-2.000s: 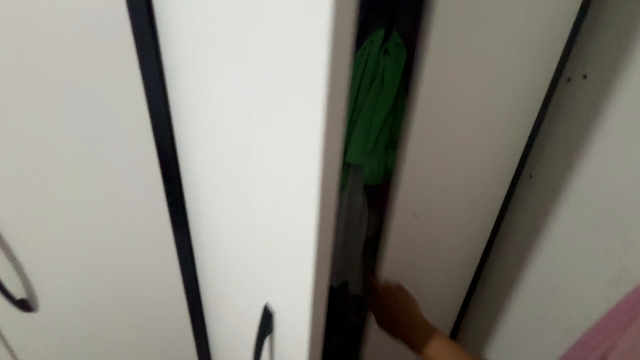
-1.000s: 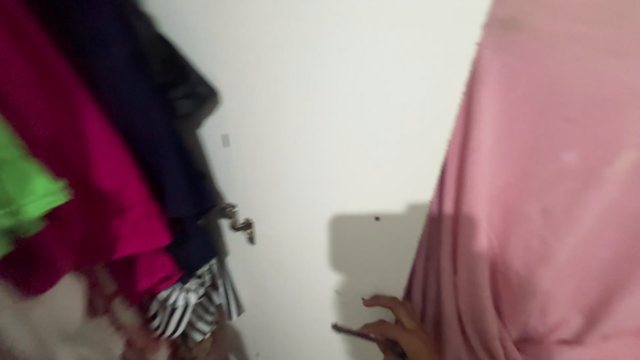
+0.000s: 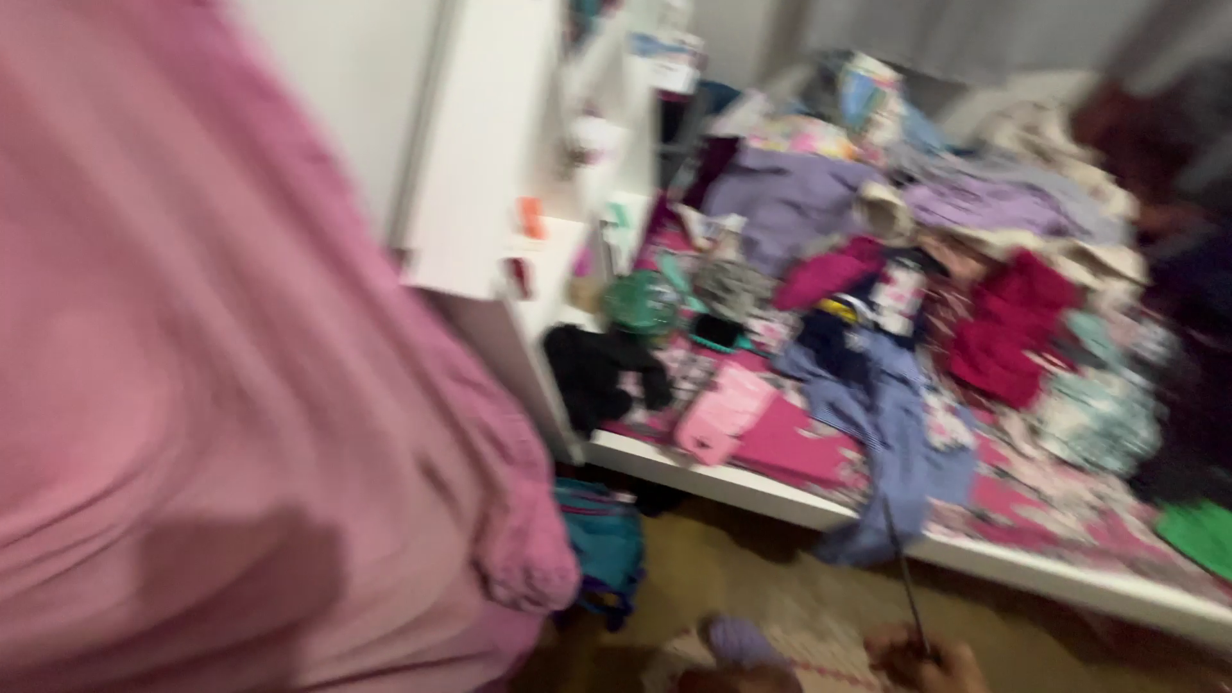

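At the bottom right of the head view, my right hand (image 3: 929, 662) is closed around a thin dark rod-like object (image 3: 903, 573), which points up across blue clothing (image 3: 890, 414) hanging over the bed's edge. What the object is cannot be told through the blur. A brown rounded shape at the bottom centre may be my left hand, but it is cut off by the frame. Just above it lies a small purple item (image 3: 736, 637). A large pink cloth (image 3: 241, 337) fills the left side.
Piled clothes, with a purple garment (image 3: 794, 202) and a red one (image 3: 1015, 332), cover a bed with a white frame (image 3: 731, 486). A pink case-like item (image 3: 727, 409) lies near its edge. White shelves (image 3: 553, 260) stand beside it, and a teal bag (image 3: 602, 539) sits on the floor.
The view has swung from the white wardrobe doors and hanging clothes to the bed. My right hand, at a door two seconds ago, held a thin dark object one second ago and still does.
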